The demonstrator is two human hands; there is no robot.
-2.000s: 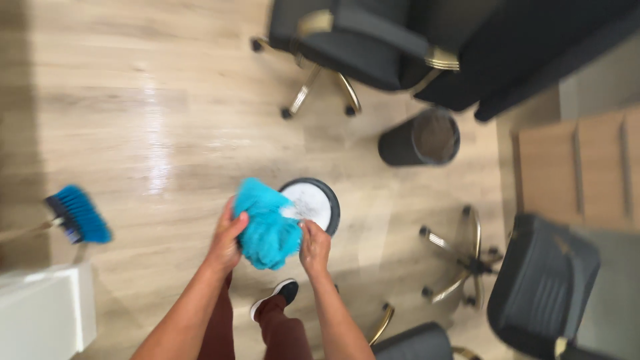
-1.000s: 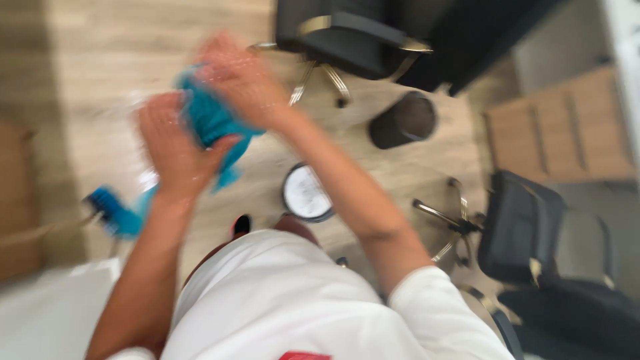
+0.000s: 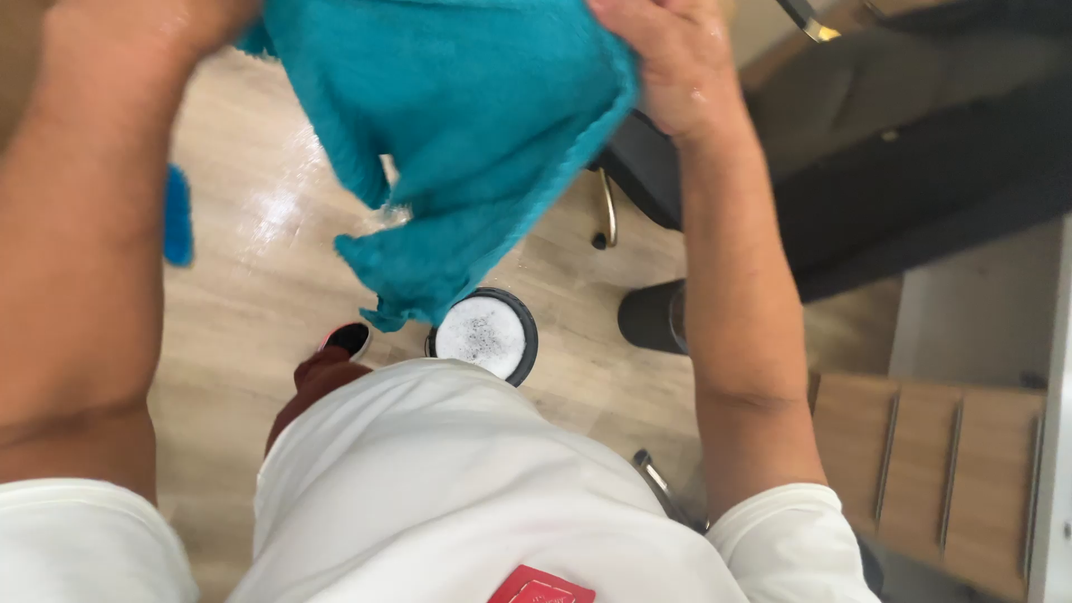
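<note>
A wet-looking teal cloth [image 3: 469, 126] hangs spread out between my two hands at the top of the view. My left hand [image 3: 159, 25] is at the upper left by the cloth's corner, its fingers cut off by the frame's edge. My right hand [image 3: 670, 59] grips the cloth's right edge. Below the cloth's hanging end, a black bucket [image 3: 526, 347] full of white suds [image 3: 481, 335] stands on the wood-look floor, partly behind my shirt.
A dark waste bin [image 3: 653, 316] stands right of the bucket, partly behind my right forearm. Black office chairs [image 3: 641, 163] and a wooden drawer unit [image 3: 913, 469] are on the right. Blue brush bristles [image 3: 177, 218] show beside my left forearm. My shoe [image 3: 347, 337] is left of the bucket.
The cloth was bunched over the bucket two seconds ago, then held up at the left; now it is opened out and raised between my hands. My hands have moved apart.
</note>
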